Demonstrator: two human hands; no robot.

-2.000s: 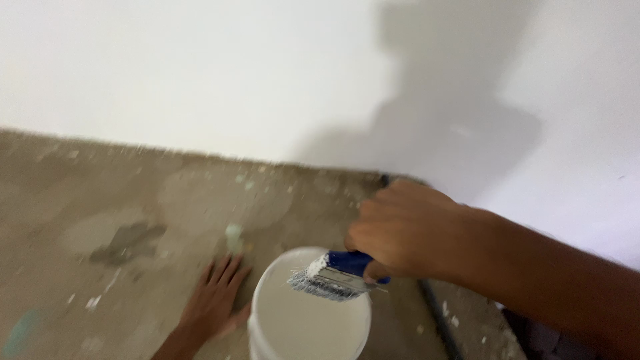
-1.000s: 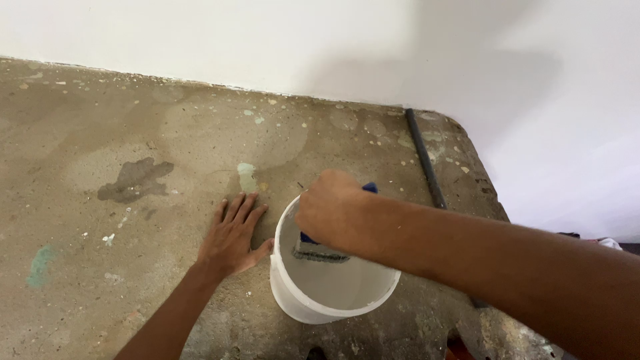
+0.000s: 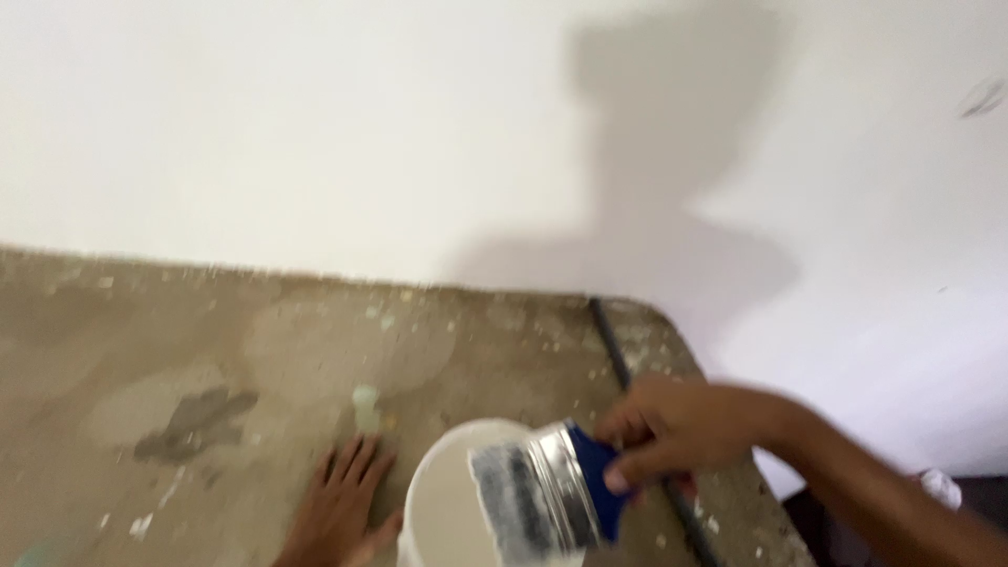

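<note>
My right hand (image 3: 669, 441) grips the blue handle of a wide paintbrush (image 3: 551, 488) with a metal ferrule. Its dark bristles are coated with white paint and lie over the right side of a white plastic bucket (image 3: 417, 504). Pale paint shows inside the bucket, whose lower part is cut off by the frame edge. Spread flat on the stained concrete surface (image 3: 299, 346), my left hand (image 3: 339, 504) holds nothing; its thumb is at the bucket's left side.
A white wall (image 3: 315, 142) rises behind the surface, with a shadow on it. A dark pipe or rod (image 3: 610, 339) runs along the right part of the surface, partly behind my right hand. Beyond the rounded right edge lie dark things and a crumpled whitish item (image 3: 941, 488).
One second ago the brush was down inside the bucket; my right hand has lifted it and moved right. My left hand stays flat beside the bucket. The view has tilted up towards the wall.
</note>
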